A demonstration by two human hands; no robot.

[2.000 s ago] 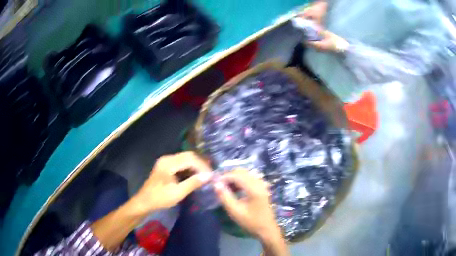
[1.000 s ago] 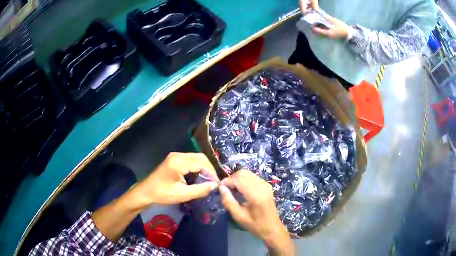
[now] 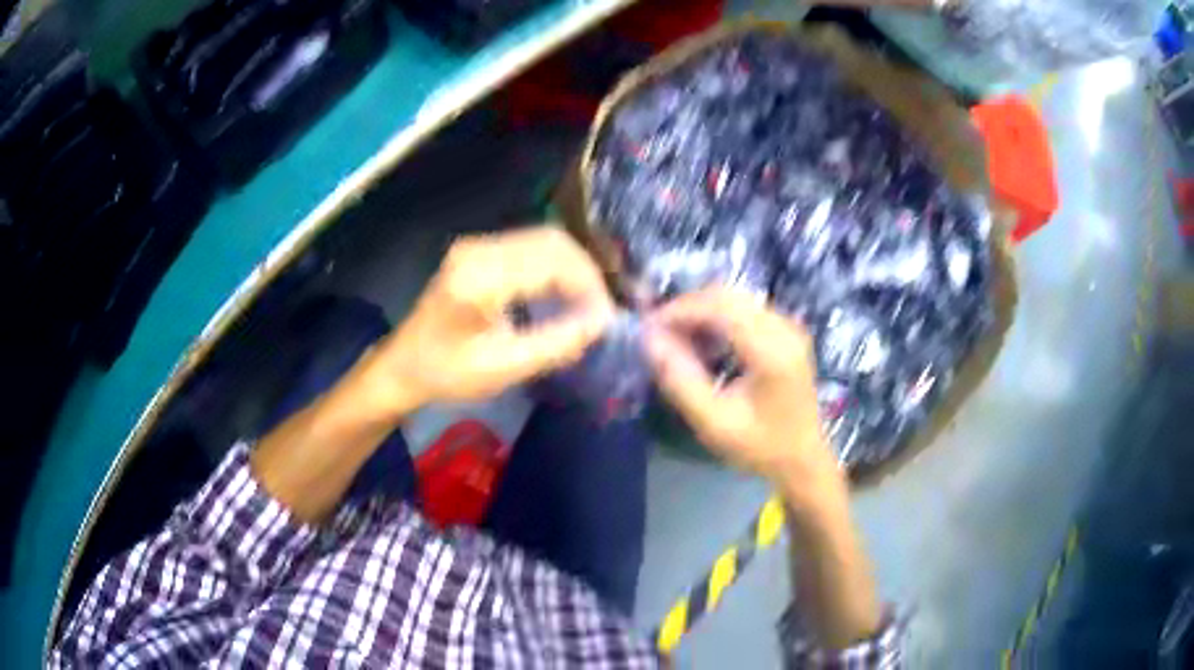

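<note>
My left hand (image 3: 504,314) and my right hand (image 3: 740,373) are bare and meet fingertip to fingertip above my lap. Between them they pinch the top of a clear plastic bag with a dark part inside (image 3: 609,370); the bag hangs below the fingers and shows small red bits. The view is blurred, so the exact grip and the bag's opening cannot be told. Just beyond my hands stands an open bulk carton (image 3: 1002,308) with a brown rim, full of similar shiny bagged parts (image 3: 799,196).
A green-blue workbench (image 3: 282,216) curves along the left, with black plastic trays (image 3: 255,85) on it. A red stool (image 3: 461,474) shows by my legs. An orange-red bin (image 3: 1017,164) stands beyond the carton. Yellow-black tape (image 3: 720,576) marks the floor. Another person's sleeve (image 3: 1048,29) shows top right.
The view has shifted, so carton, bench and trays sit higher in the picture. The other person's hands have mostly left the frame. My hands still pinch the bag together.
</note>
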